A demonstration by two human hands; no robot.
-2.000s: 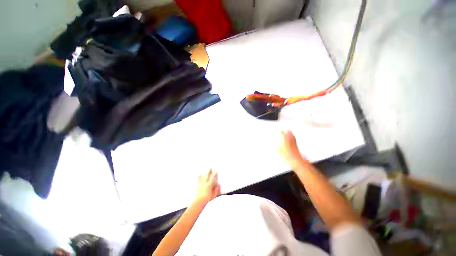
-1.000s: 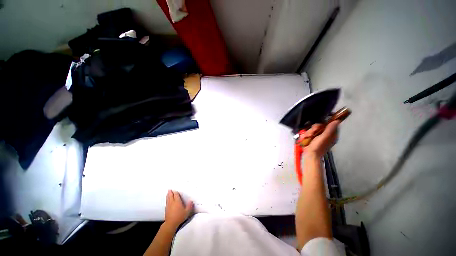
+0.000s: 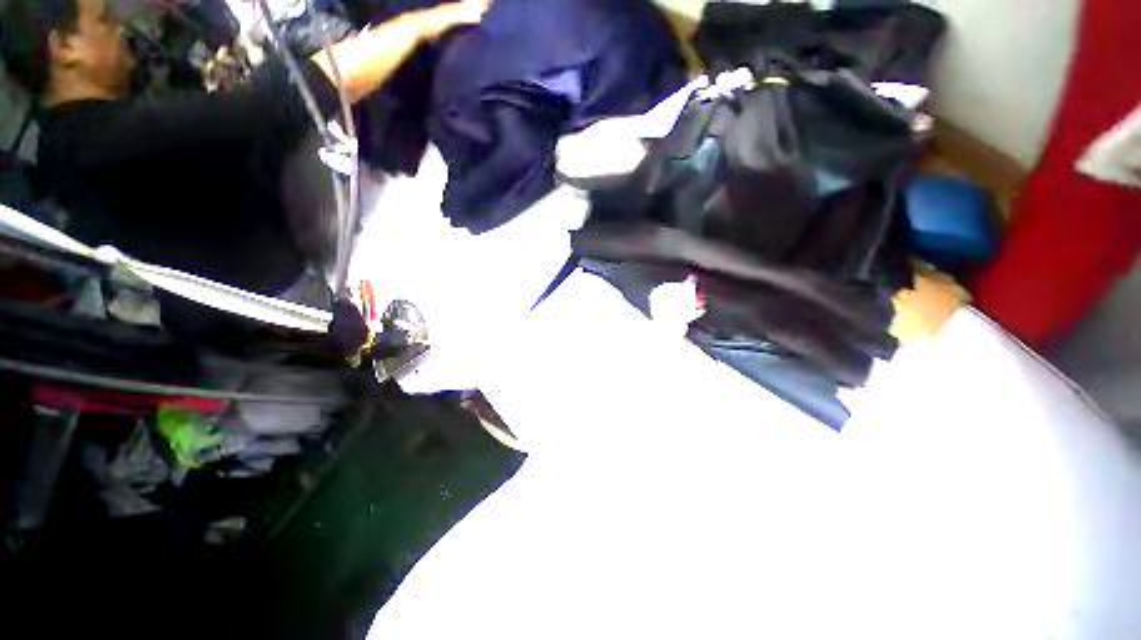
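The black garment pile lies on the white table cover, its layered edge facing me. A blue-grey panel edge sticks out beneath the pile. At the pile's near edge is a small pale patch with a pinkish rim; it may be my left hand washed out by glare, but I cannot tell. No arm shows leading to it. My right hand is out of the picture. The iron is not in view.
A coworker in black is at upper left, an arm reaching to dark blue cloth. A second iron stands at the neighbouring station, beside a pale hose. Green floor shows below. Red cloth hangs at right.
The view has swung left, bringing in the coworker and neighbouring station. The garment pile now appears nearer the middle. My right hand and the iron it held have left the picture.
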